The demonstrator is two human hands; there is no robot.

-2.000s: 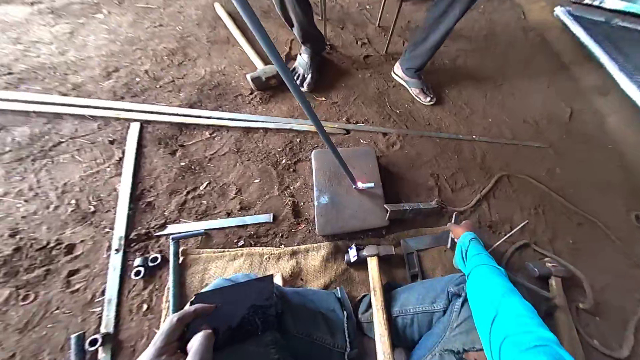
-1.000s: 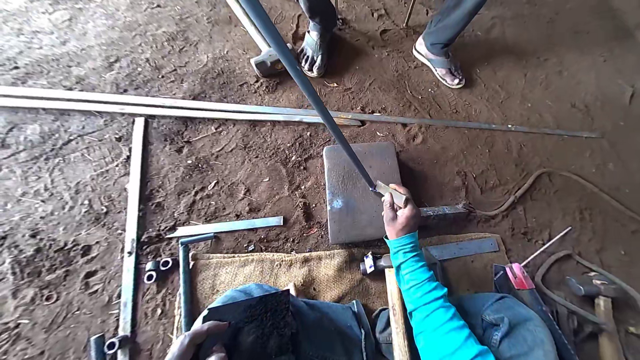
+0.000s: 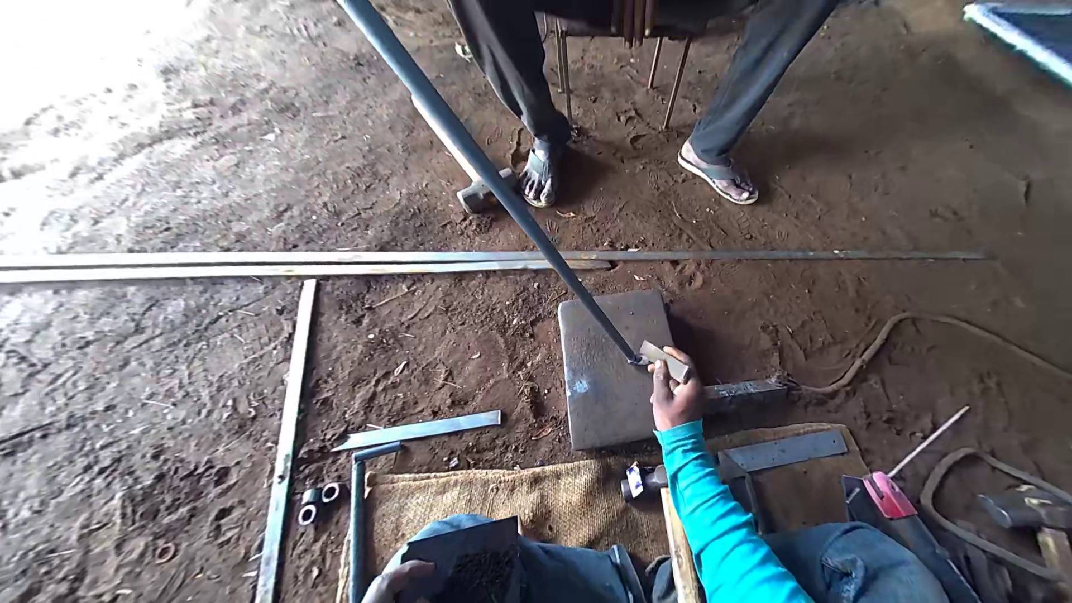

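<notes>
My right hand (image 3: 677, 394), in a turquoise sleeve, grips a small flat piece (image 3: 666, 362), perhaps chalk or metal, at the lower end of a long grey rod (image 3: 519, 209). That end lies over a thick metal block (image 3: 615, 368) on the dirt. At the bottom left, my left hand (image 3: 400, 579) holds a dark flat plate or welding shield (image 3: 465, 565) above my lap. A hammer (image 3: 645, 484) with a wooden handle lies on burlap (image 3: 502, 494), partly under my right arm. An electrode holder (image 3: 889, 496) with a thin rod is by my right knee.
Long metal bars (image 3: 335, 264) cross the ground beyond the block. Short pipe pieces (image 3: 308, 507) and a flat strip (image 3: 427, 430) lie to the left. A cable (image 3: 879, 335) curves at right, near another hammer (image 3: 1026, 507). A person's sandalled foot (image 3: 720, 174) stands ahead.
My right hand has moved left from beside the burlap to the rod's end over the block, where it grips a small flat piece. The electrode holder now lies by my right knee.
</notes>
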